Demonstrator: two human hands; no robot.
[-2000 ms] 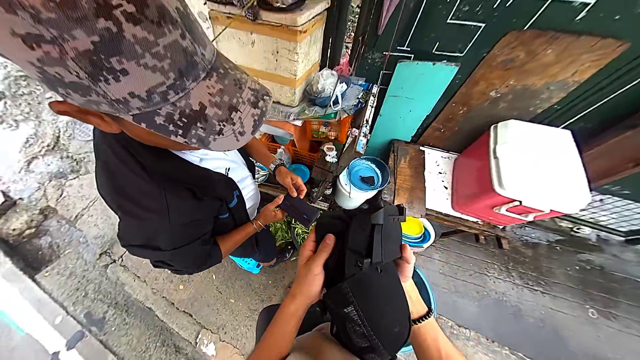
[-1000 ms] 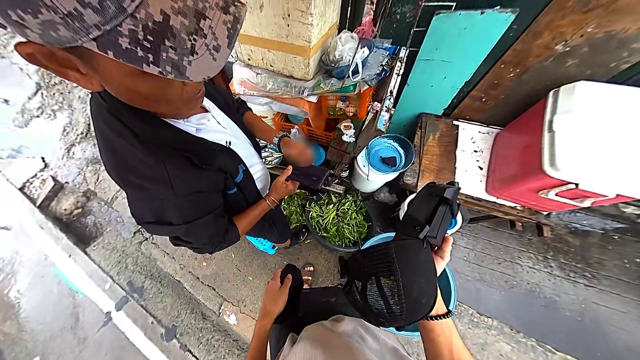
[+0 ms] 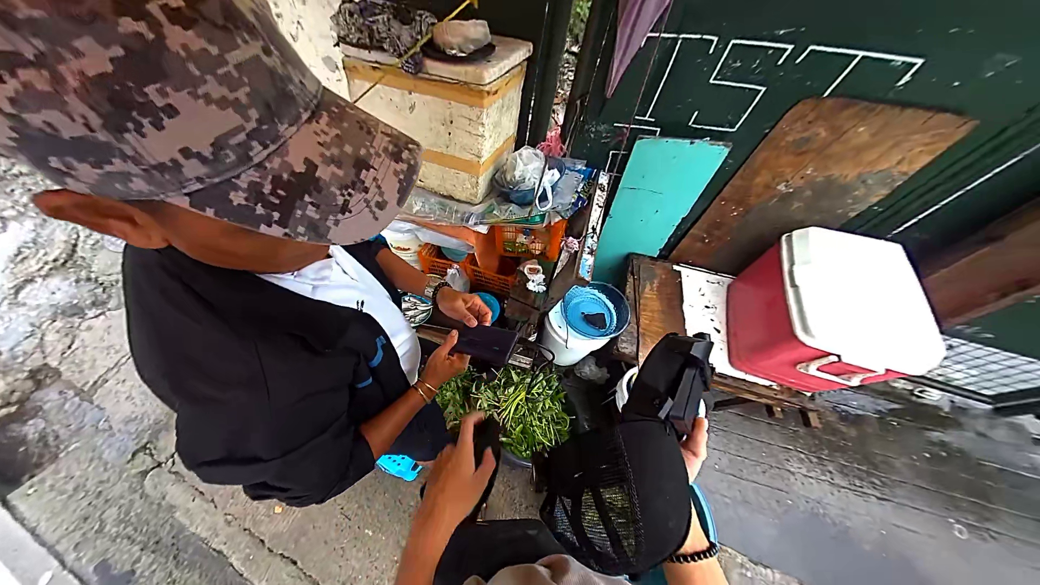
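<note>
My right hand [image 3: 695, 448] grips a black mesh-backed cap [image 3: 621, 496] from its right side, together with a black strapped device [image 3: 678, 382] at the cap's upper end. My left hand [image 3: 457, 475] is raised to the left of the cap, index finger extended. A black padded piece [image 3: 487, 443] lies right beside or behind its fingers; whether they grip it cannot be told. Just beyond, a person in a camouflage cap [image 3: 301, 154] and black jacket holds a dark smartphone [image 3: 486, 344] in both hands.
Leafy greens [image 3: 528, 410] fill a basin beyond my hands. A white bucket with a blue basin [image 3: 585, 313] stands beside a low wooden bench [image 3: 656, 305] bearing a red and white cooler [image 3: 821, 309]. Orange crates [image 3: 528, 241] and a taped foam box [image 3: 439, 122] stand farther back.
Two seconds ago both my hands were on the black gear; my left hand has since come away to the left. The other person's hands have come together at the phone.
</note>
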